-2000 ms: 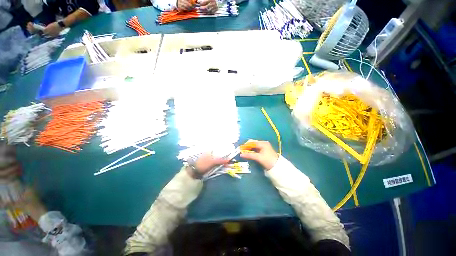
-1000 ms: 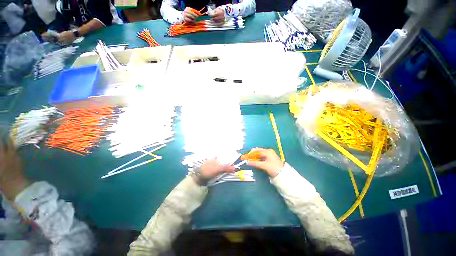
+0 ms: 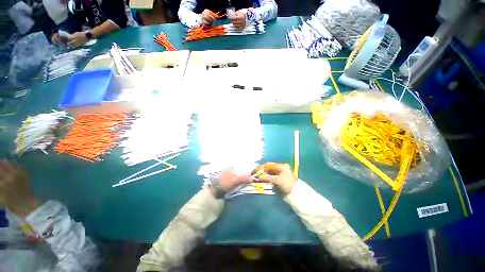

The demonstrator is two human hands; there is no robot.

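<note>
My left hand (image 3: 230,180) lies at the near end of the glaring white wire pile (image 3: 228,135), fingers together on a white wire. My right hand (image 3: 279,176), with orange finger covers, meets it fingertip to fingertip and pinches a small yellow piece at the wire's end. A small fan of white wires with yellow bands (image 3: 263,189) lies under the hands. A yellow strip (image 3: 297,151) stretches away from beside my right hand. The exact contact between wire and yellow piece is too small to tell.
A clear bag of yellow strip (image 3: 372,138) is at right, near a desk fan (image 3: 375,50) and a label (image 3: 432,210). Orange wires (image 3: 91,135), another white pile (image 3: 157,135), a blue tray (image 3: 86,87) and a divided bin (image 3: 287,106) lie left and behind. A neighbour's arm (image 3: 48,220) is at left.
The view has shifted, moving the table contents slightly right and down. The yellow strip beside my right hand now lies straighter. My hands stay together over the small fan of wires.
</note>
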